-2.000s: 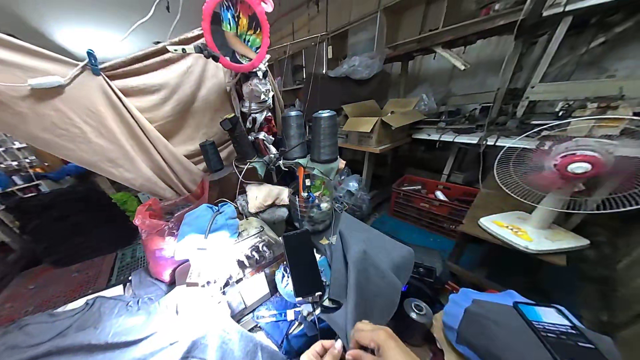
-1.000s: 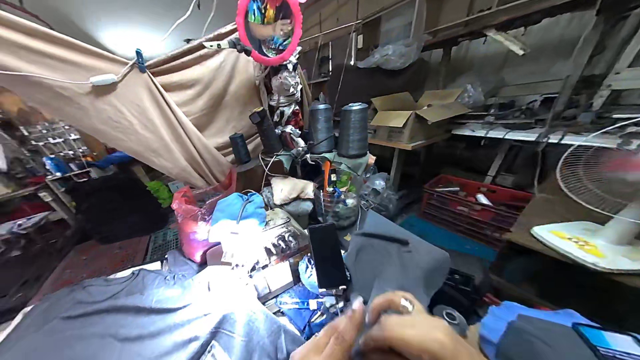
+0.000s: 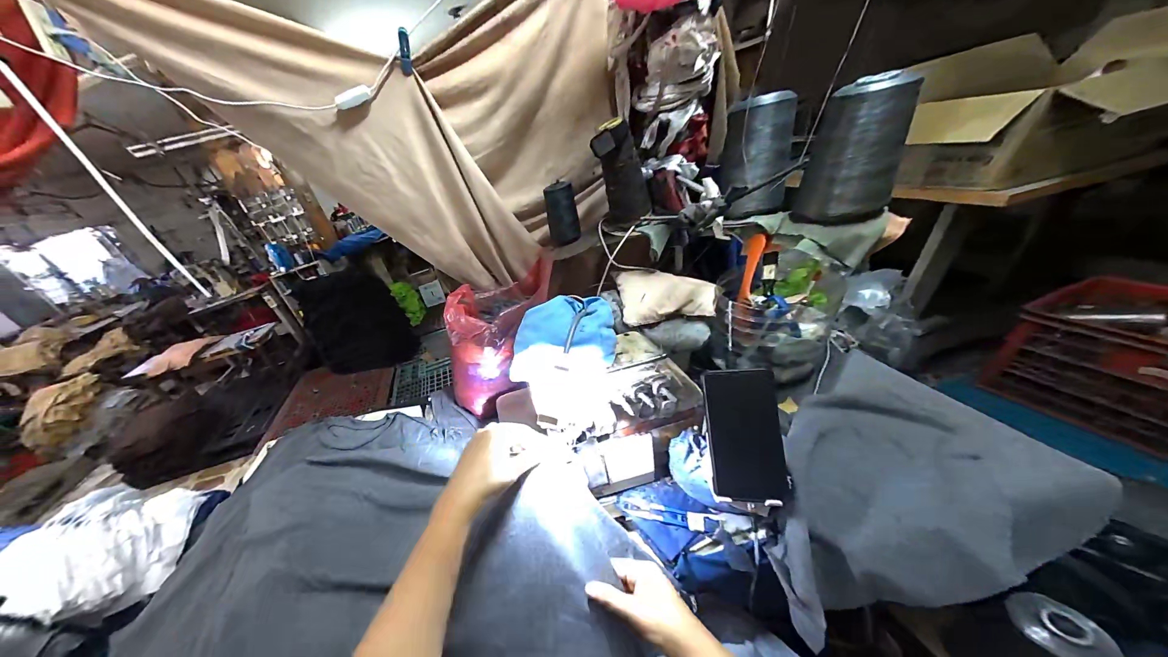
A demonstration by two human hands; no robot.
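A brightly lit sewing machine [image 3: 584, 401] stands at the middle, its needle area washed out by glare. My left hand [image 3: 511, 456] grips the upper edge of a grey fabric piece [image 3: 538, 557] close to the machine's needle area. Lower right, my right hand [image 3: 643, 598] holds the same fabric's right edge between thumb and fingers. A dark grey T-shirt [image 3: 319, 511] lies spread to the left of my left forearm. Another grey cloth piece [image 3: 931, 484] hangs to the right, beyond a black phone [image 3: 744, 436] that stands upright.
Large cones of dark thread [image 3: 858, 146] stand behind the machine. A red plastic bag [image 3: 484, 365] is at its left, a clear container with small tools [image 3: 785, 310] at its right. A red crate [image 3: 1086, 356] and a cardboard box [image 3: 985, 119] are further right. A beige curtain [image 3: 365, 119] hangs behind.
My hands were together at the lower middle; now they are apart on the grey fabric, the left one up by the machine. The view has turned left.
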